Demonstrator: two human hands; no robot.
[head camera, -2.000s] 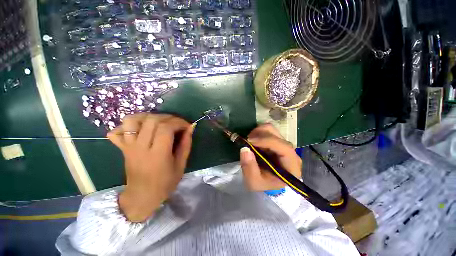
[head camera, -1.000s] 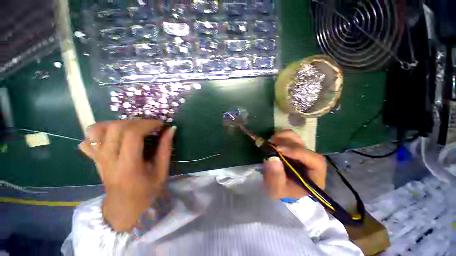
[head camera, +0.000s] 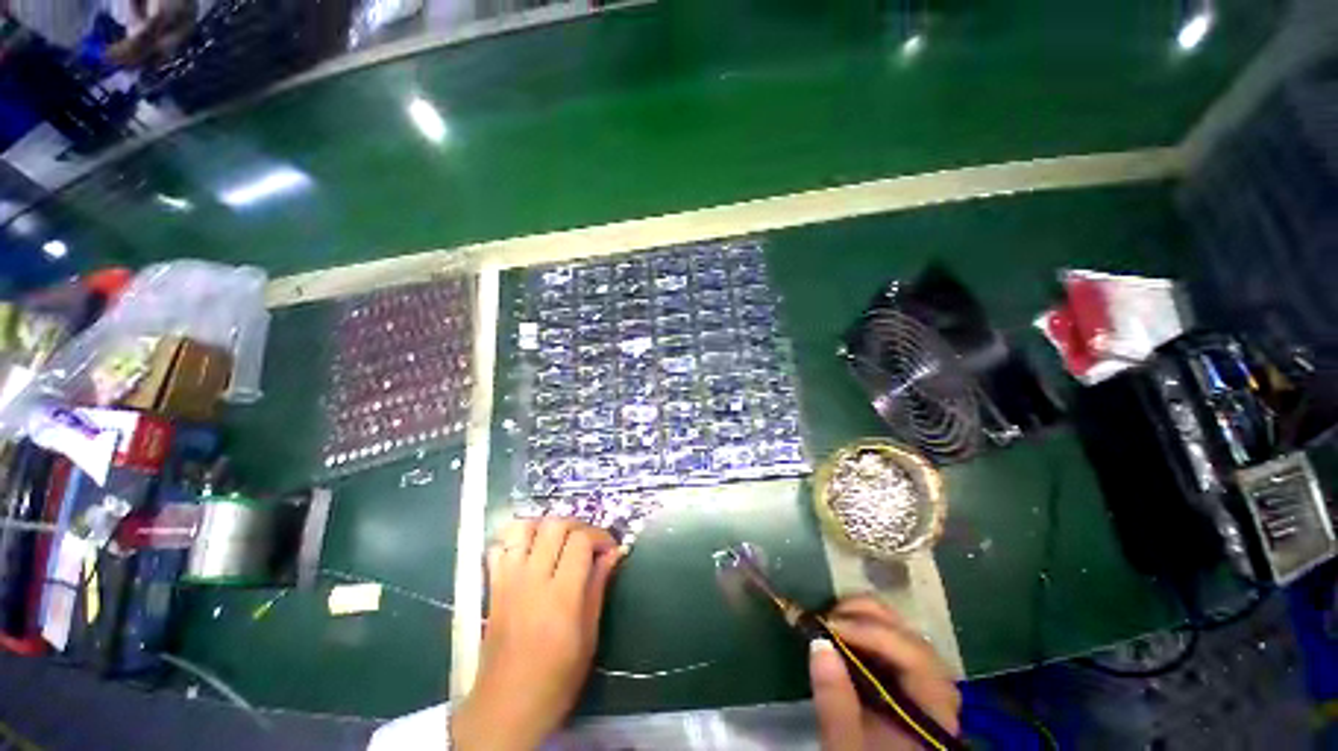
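Observation:
My right hand (head camera: 885, 668) is shut on the soldering iron (head camera: 866, 678), held like a pen. Its tip is at a small electronic module (head camera: 734, 559) on the mat. My left hand (head camera: 546, 609) is over the heap of small pink and white round parts (head camera: 602, 508), with its fingertips down at the heap's right side and partly hiding it. The solder wire (head camera: 396, 590) runs from the left to this hand, and its thin free end shows to the right, below the fingers. Whether the fingertips pinch a part is too small to tell.
The clear tray of modules (head camera: 660, 374) lies behind the heap. The tub of metal shavings (head camera: 883, 500) and fan (head camera: 925, 367) are to the right. A reddish tray (head camera: 399, 367), the solder spool (head camera: 257, 539) and a plastic bag (head camera: 191, 330) are left. A black unit (head camera: 1152, 470) is far right.
The view has tilted up and widened. My left hand has left the module and reached to the round parts. My right hand keeps the iron tip at the module.

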